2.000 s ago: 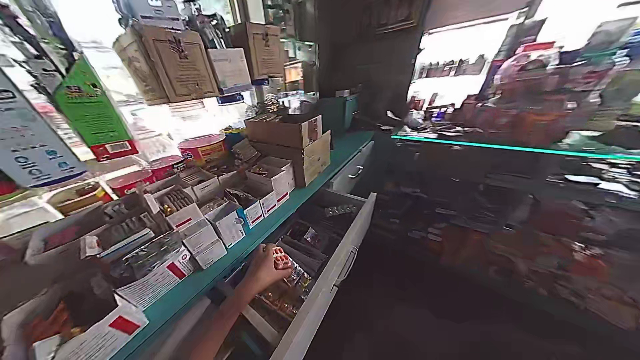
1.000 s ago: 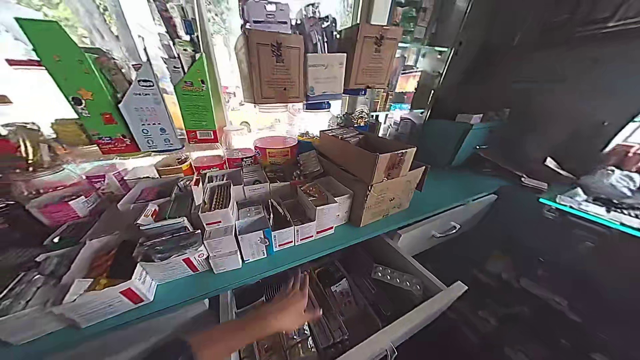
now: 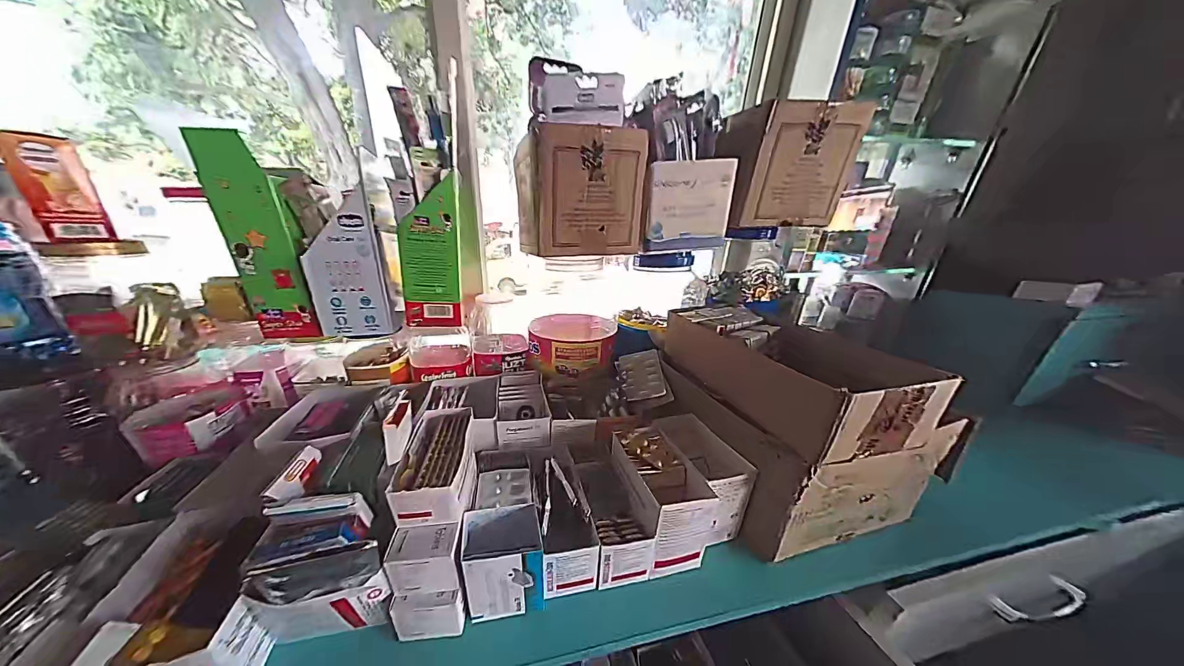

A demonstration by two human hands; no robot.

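Neither my left hand nor my right hand shows in the head view. Small open cardboard boxes holding blister packs stand in rows on the teal counter (image 3: 740, 597). Among them are a white box with a blue side (image 3: 502, 560), a box with gold blister packs (image 3: 661, 499) and a box of upright strips (image 3: 431, 472). A silver blister pack (image 3: 641, 377) leans behind them. To their right sits a long open brown carton (image 3: 860, 504) with another one on top. Below the counter edge, only a strip of the open drawer (image 3: 814, 634) is visible.
Plastic jars (image 3: 572, 342) line the back by the window. Brown boxes (image 3: 589, 190) and a white box (image 3: 689, 203) stand above them. Tall green display cartons (image 3: 248, 231) are at the left. A closed drawer with a metal handle (image 3: 1038, 606) lies at the lower right.
One hand was over the open drawer in both earlier frames, with an orange-and-white pack at first; it is now out of view. The view has swung left and up.
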